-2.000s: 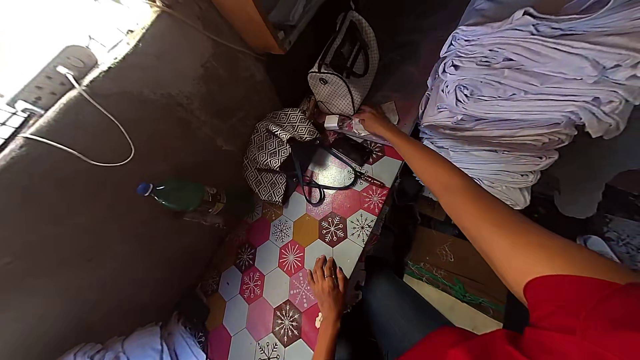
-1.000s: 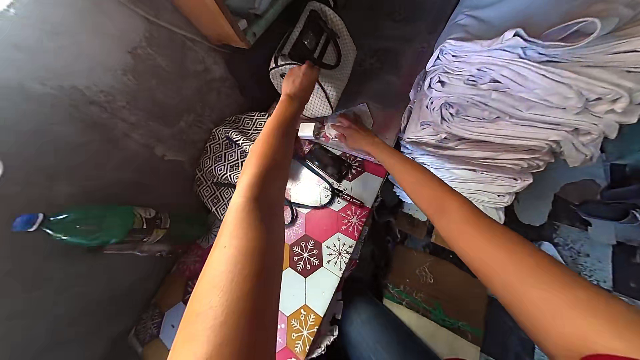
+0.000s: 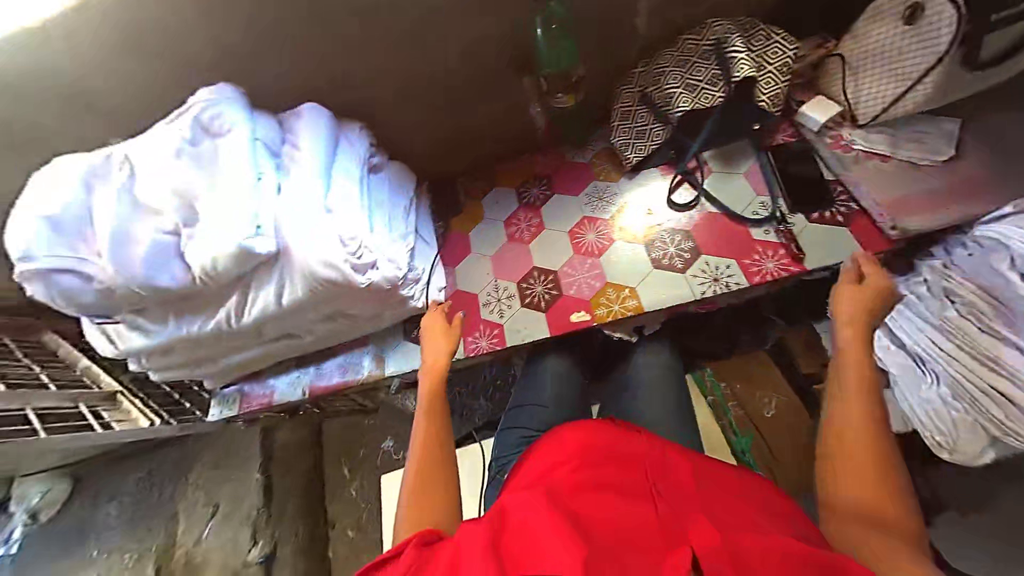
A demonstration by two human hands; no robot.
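Observation:
My left hand [image 3: 441, 334] rests at the front edge of a table covered with hexagon-patterned sheeting [image 3: 552, 264], beside a large heap of folded white cloth [image 3: 232, 232]. It appears to hold nothing. At the table's right front edge is my right hand [image 3: 862, 292], fingers curled, close to a stack of folded pale cloth [image 3: 952, 344]; whether it grips anything is hidden. Between the hands and farther back lie a dark strap [image 3: 696, 188], a black phone-like object [image 3: 802, 178] and a black-and-white patterned cloth bag [image 3: 692, 88].
A checked white handbag [image 3: 892, 56] stands at the back right, near a small white box [image 3: 818, 113] and a clear plastic packet [image 3: 912, 138]. A green bottle [image 3: 556, 48] is by the wall. A metal grille [image 3: 56, 376] is at left; cardboard [image 3: 764, 408] lies below the table.
Both hands have come back from the handbag and plastic packet to the table's front edge, now far apart. The view has swung left, bringing the white cloth heap into sight.

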